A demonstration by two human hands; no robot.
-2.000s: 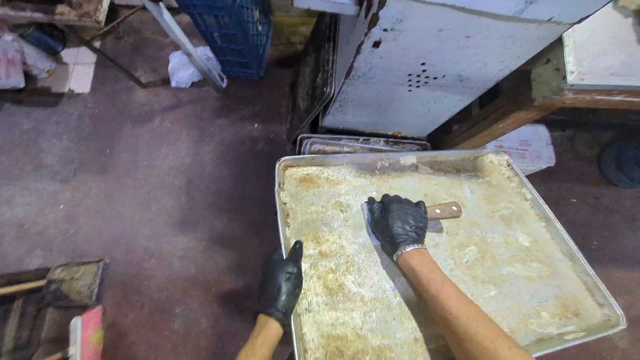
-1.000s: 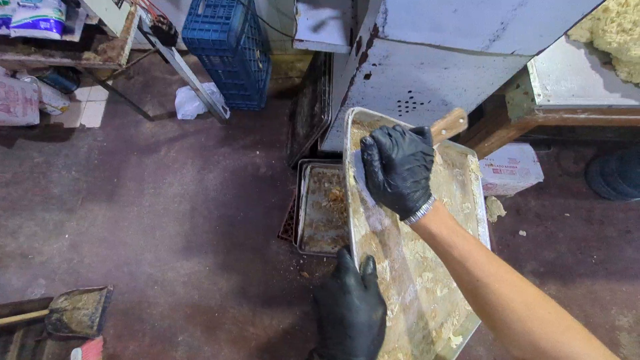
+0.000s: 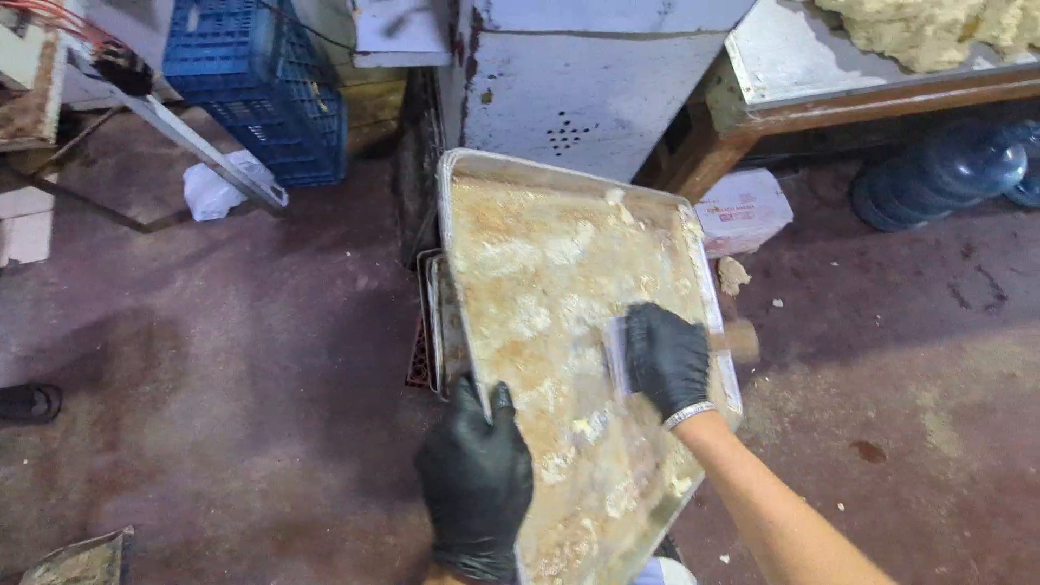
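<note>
A metal baking tray, coated with pale crusty residue, is held tilted in front of me. My left hand, in a black glove, grips its left rim with the thumb over the edge. In my black-gloved right hand is a scraper with a wooden handle; its metal blade lies against the tray's surface, right of the middle. Hand and scraper are blurred. Behind the tray's left edge, other trays show low down, partly hidden.
Beyond the tray stands a worn white metal cabinet. A table at the upper right bears dough. Large blue water bottles, a white box, a blue plastic crate, a plastic bag and a dustpan are around.
The tray has been tilted and turned from its flatter position. My right hand has moved with the scraper from the tray's upper part down to its right side. My left hand remains on the left rim.
</note>
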